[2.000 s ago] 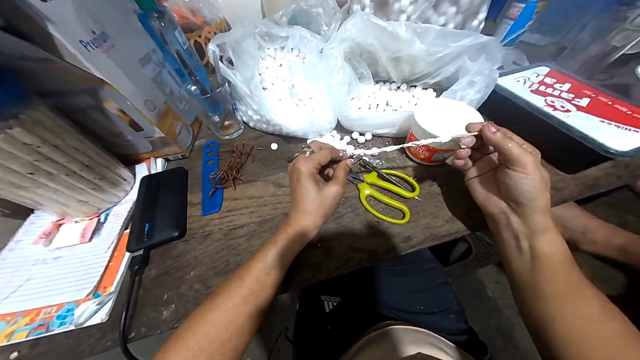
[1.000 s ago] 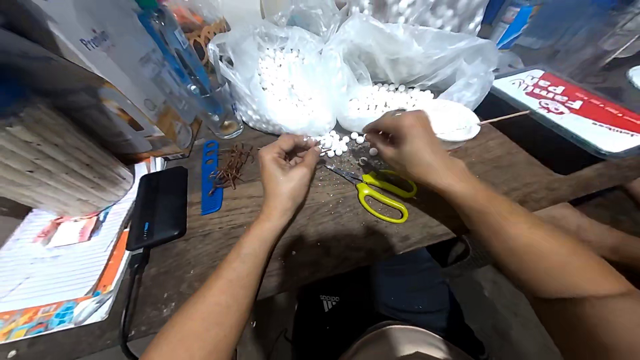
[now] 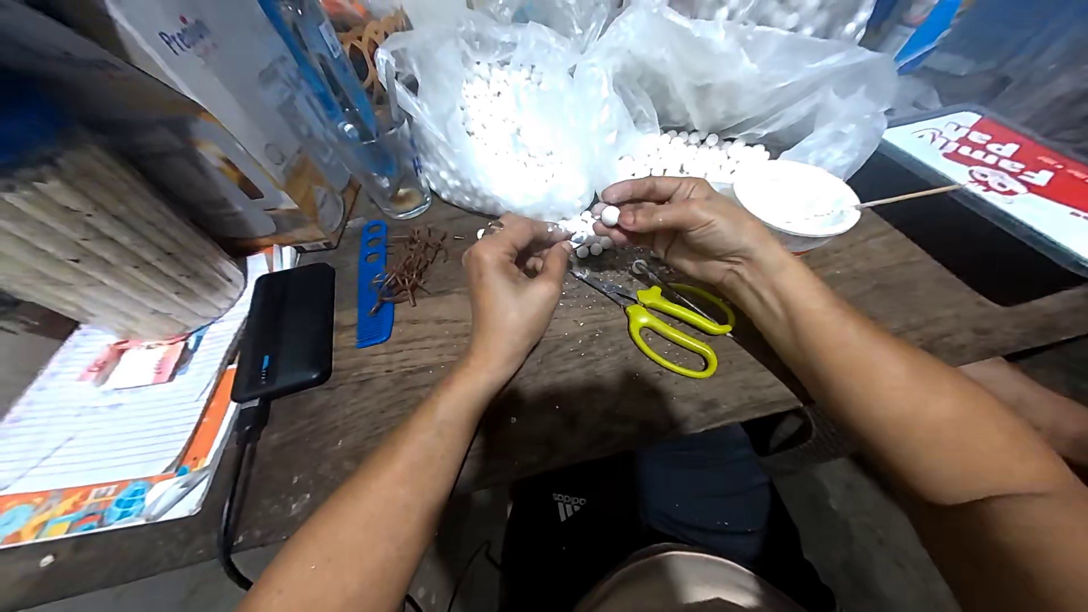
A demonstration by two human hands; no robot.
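My right hand [image 3: 693, 223] pinches a small white foam ball [image 3: 610, 215] between thumb and fingertips. Close beside it on the left, my left hand [image 3: 518, 276] has its fingertips closed on something small and whitish, mostly hidden. More white balls [image 3: 595, 246] lie on the wooden table behind the fingertips. Yellow-handled scissors [image 3: 671, 340] rest just in front of my right hand, with a thin metal tool partly beneath them. A white tub [image 3: 799, 200] with a thin wooden stick [image 3: 909, 196] across its rim stands right of my right hand.
Plastic bags of white balls [image 3: 518, 127] stand at the back. A blue comb-like strip [image 3: 372, 285], thin brown pieces [image 3: 412, 268], a glass [image 3: 399, 178] and a black power bank [image 3: 286, 331] are at left. A dark box with a red-and-white lid [image 3: 1003, 170] stands at right.
The right hand has let go of the stick, which now lies on the tub, and moved left to the balls. It now holds one ball up near the left hand.
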